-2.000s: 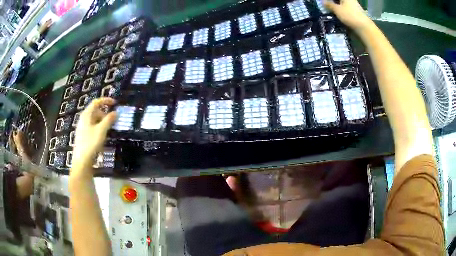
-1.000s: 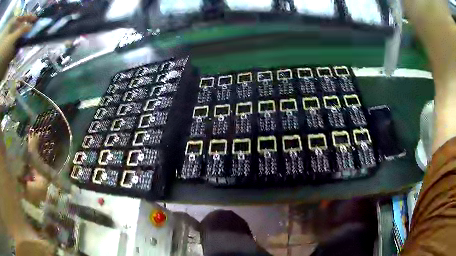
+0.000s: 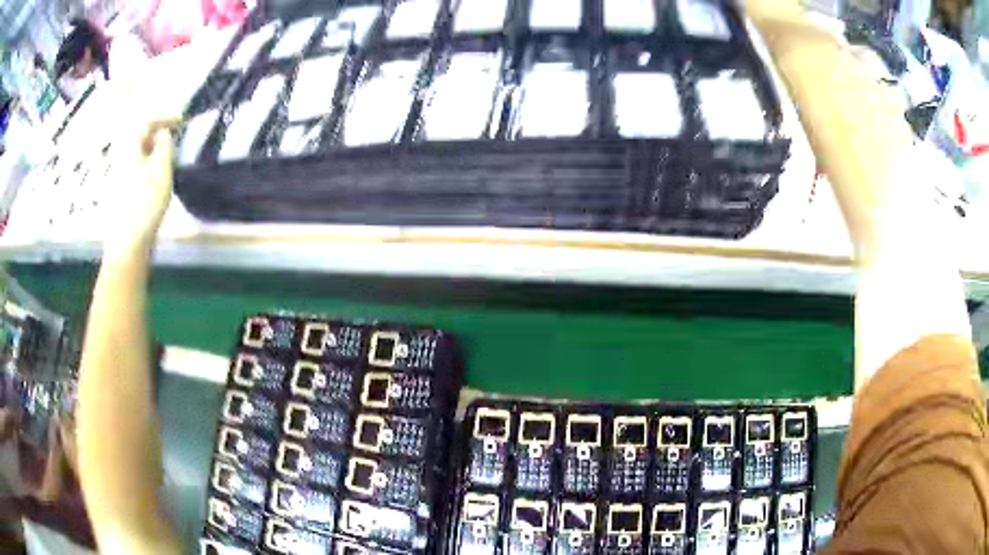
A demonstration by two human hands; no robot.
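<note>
A stack of black blister trays stands on the white-topped surface; its top tray has rows of pockets with pale rectangular parts. My left hand is at the left end of the top tray, its curled fingers against the edge. My right hand is at the far right corner of the same tray; it is cut off by the top of the picture, so its grip is hidden.
Nearer, on the green bench, lie a left tray and a front tray, both holding black gold-rimmed phone housings. Both run out of the picture's bottom. A person's head shows at the upper left.
The keypad tray has left the front bench spot, uncovering the housings there. Both hands have moved forward to the tray stack beyond. The view has tilted up to the white surface.
</note>
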